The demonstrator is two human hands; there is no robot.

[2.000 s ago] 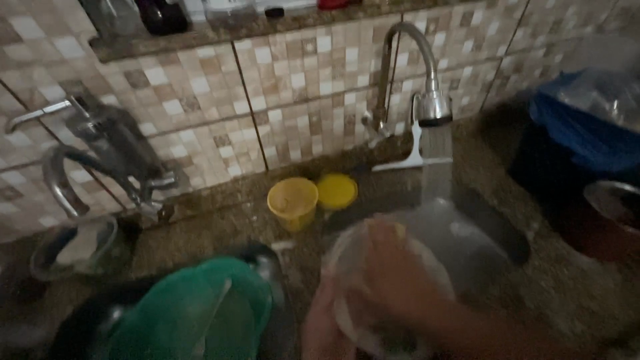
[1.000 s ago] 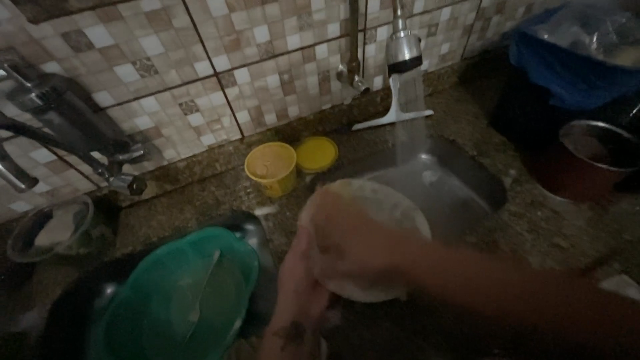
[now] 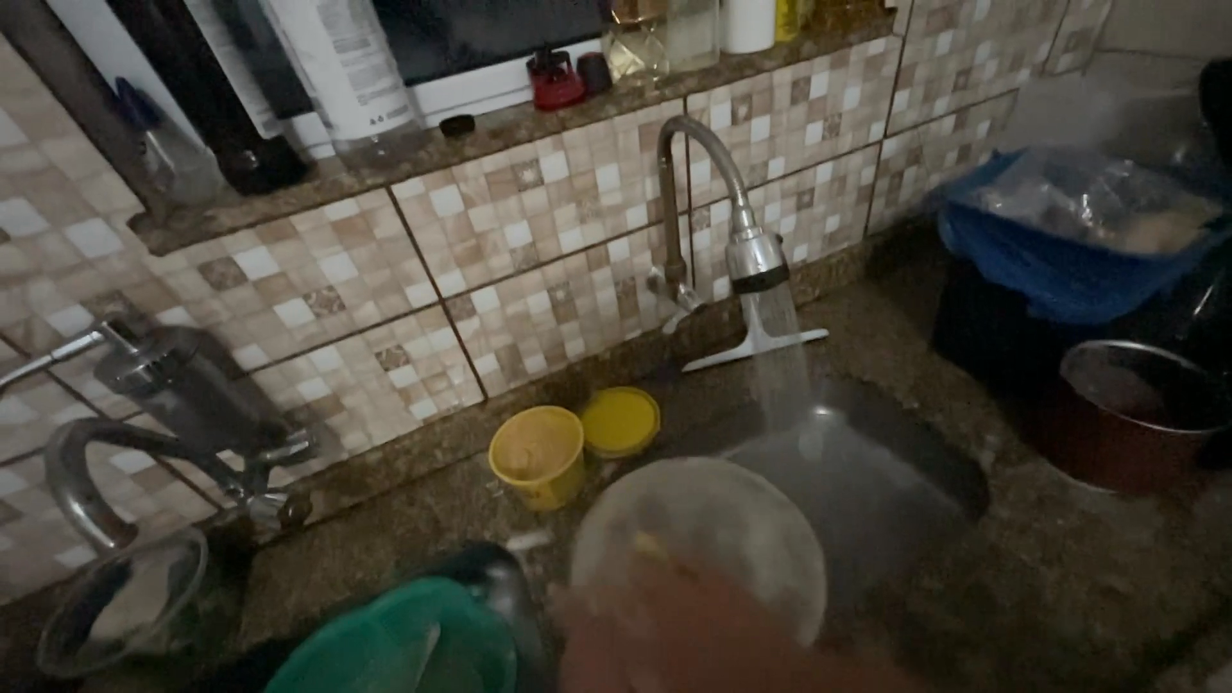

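Observation:
A pale round dish (image 3: 707,500) is tilted over the near left edge of the metal sink basin (image 3: 866,481). My right hand (image 3: 693,616), badly blurred, lies against the face of the dish, with a small bit of yellow showing at its fingers; what it grips there is unclear. At the dish's lower left a blurred patch of skin shows, and my left hand cannot be told apart from it. Water runs from the faucet's spray head (image 3: 757,260) into the basin behind the dish. An open yellow tub (image 3: 539,457) and a yellow lid (image 3: 621,422) stand to the left.
A green plastic bowl (image 3: 404,640) with a utensil sits at lower left, near a clear bowl (image 3: 130,606) under a second faucet (image 3: 82,481). Behind the sink lies a white squeegee (image 3: 756,348). At right are a blue-lined bin (image 3: 1039,260) and a reddish pot (image 3: 1107,443). Bottles line the sill.
The left forearm, seen one second ago beside the dish, is out of view. My right hand has moved lower on the dish, uncovering more of its face. The view has tilted up.

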